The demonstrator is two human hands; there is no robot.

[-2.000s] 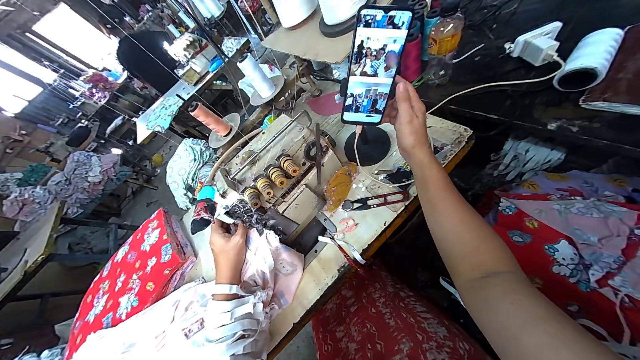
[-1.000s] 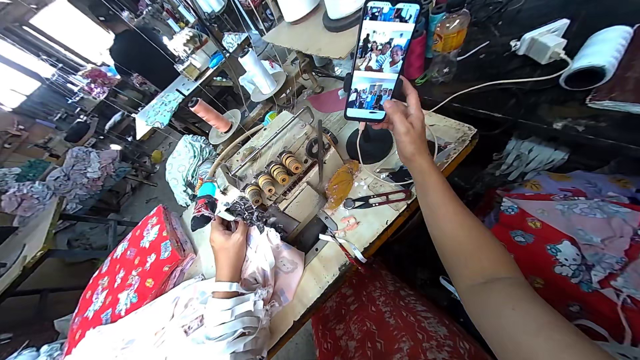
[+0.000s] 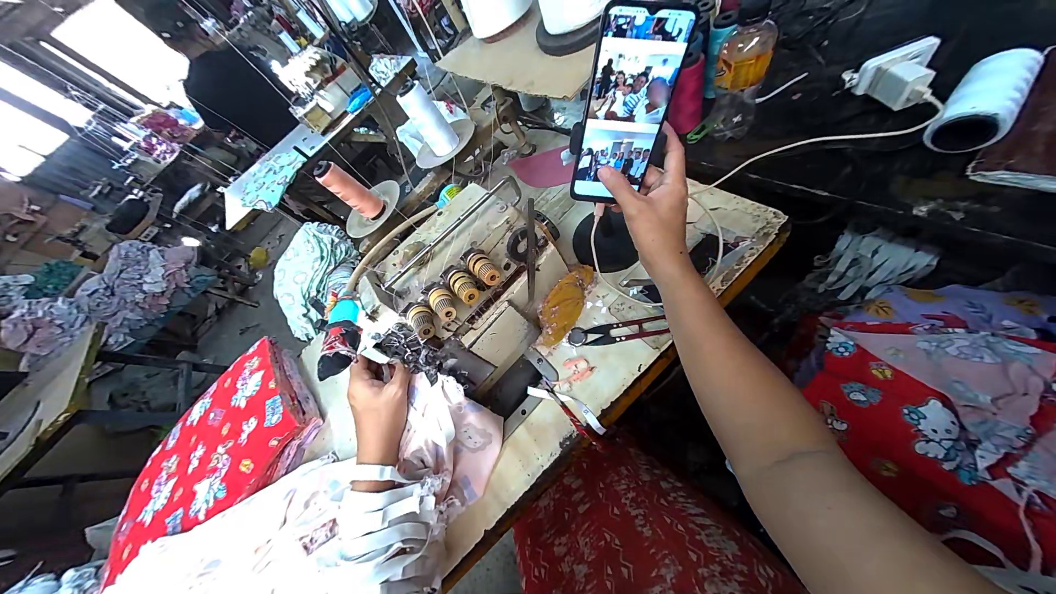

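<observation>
An overlock sewing machine (image 3: pixel 487 289) with several tension dials stands on a worn table. My left hand (image 3: pixel 379 404) is at its near left end, fingertips pinched at the edge of pale printed fabric (image 3: pixel 474 441), close to dark scraps. White strips circle that wrist. A smartphone (image 3: pixel 634 99) showing photos stands upright above a round black base (image 3: pixel 609 239), a cable at its lower end. My right hand (image 3: pixel 656 206) grips its lower right edge, thumb over the screen, other fingers partly hidden behind. Thread snips (image 3: pixel 623 332) lie right of the machine, scissors (image 3: pixel 569 408) near the front edge.
Folded red printed fabric (image 3: pixel 223 445) is stacked at the left; more red printed cloth (image 3: pixel 891 421) lies at the right. Thread cones (image 3: pixel 429 120), a plastic bottle (image 3: pixel 744 66) and a charger plug (image 3: pixel 899 74) are farther back. A person (image 3: pixel 235 91) is at the far left.
My right thumb has moved from beside the phone onto the lower part of its screen. The pictures on the screen have shifted. My left hand remains near the machine's left end.
</observation>
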